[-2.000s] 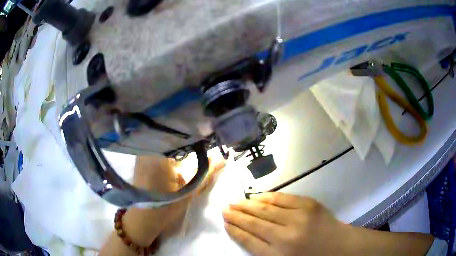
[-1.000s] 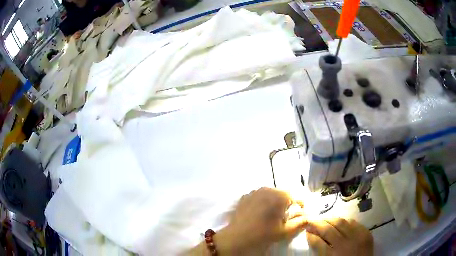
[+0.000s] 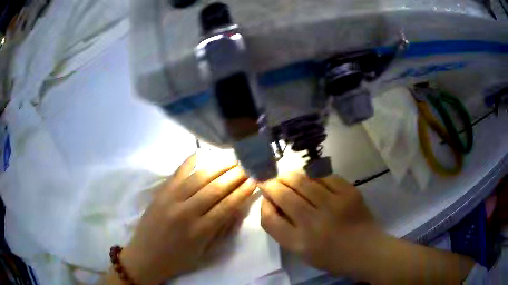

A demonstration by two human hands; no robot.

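Observation:
White cloth (image 3: 239,256) lies under both hands below the sewing machine head (image 3: 289,33). My left hand (image 3: 192,214), with a beaded bracelet at the wrist, lies flat on the cloth, fingers pointing toward the needle area. My right hand (image 3: 317,217) lies beside it with bent fingers, its fingertips meeting the left ones at the cloth under the bright lamp. The needle and presser foot are hidden behind the metal guard and the fingertips. Whether the fingers pinch the cloth cannot be told for certain.
Cream folded pieces (image 3: 390,131) lie right of the needle area. Scissors with yellow and green loops (image 3: 440,136) lie beside them. More white cloth (image 3: 44,183) is heaped at left. A grey ruler strip (image 3: 445,222) runs along the table's front edge.
The view has swung down and closer to the machine head. The left hand has flattened from its bunched pose, with its fingers now spread forward on the cloth beside the right hand.

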